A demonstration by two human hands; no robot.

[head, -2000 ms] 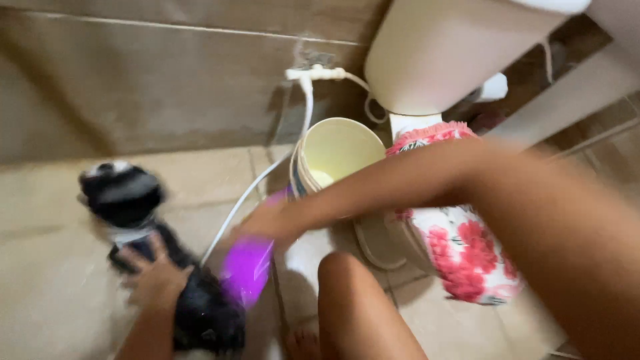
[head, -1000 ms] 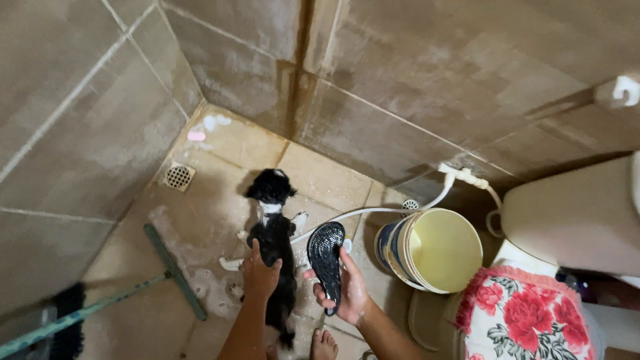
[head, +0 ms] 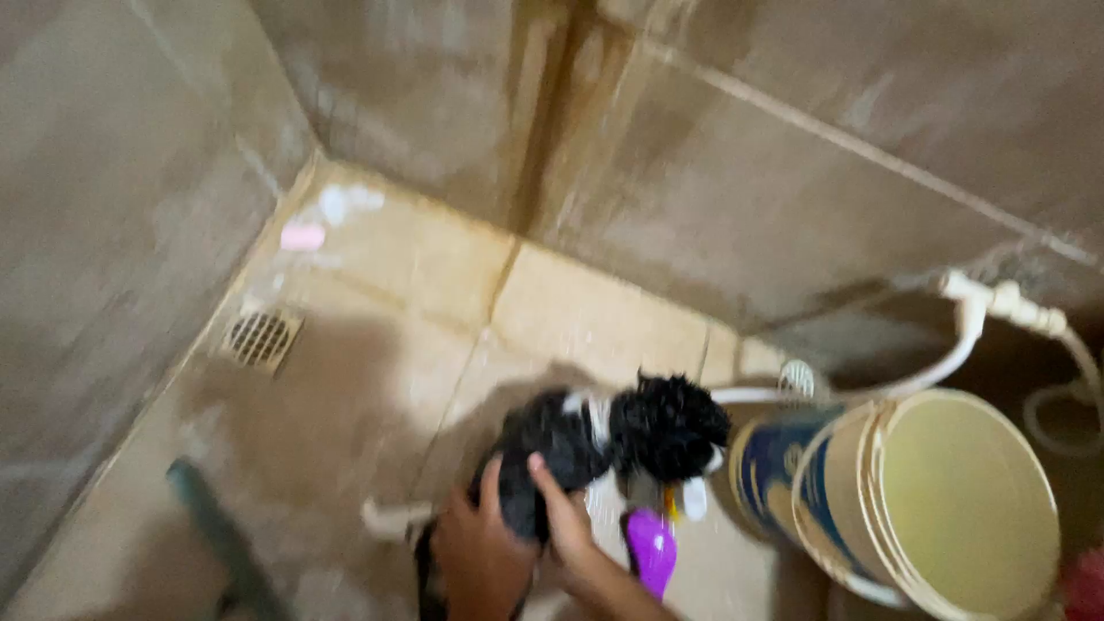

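Observation:
A wet black-and-white puppy [head: 552,440] stands on the tiled floor, its head turned toward the bucket. My left hand [head: 485,539] lies on its back, and my right hand [head: 565,526] rests against its side just to the right. Both hands touch the fur. Below the puppy's head a purple brush [head: 653,552] lies on the floor, with a small white and orange thing [head: 693,498] beside it that I cannot make out. The puppy's lower body is partly hidden by my hands.
A bucket [head: 970,509] holding pale liquid stands right of the puppy. A white hose [head: 944,366] runs from the wall fitting [head: 1000,304] behind it. A floor drain [head: 261,338] and pink soap-like bar [head: 302,236] are at left; a green squeegee [head: 220,530] lies lower left.
My right hand has let go of the brush, which now lies on the floor purple side up, and is on the puppy. The puppy's head has turned toward the bucket. The view has shifted.

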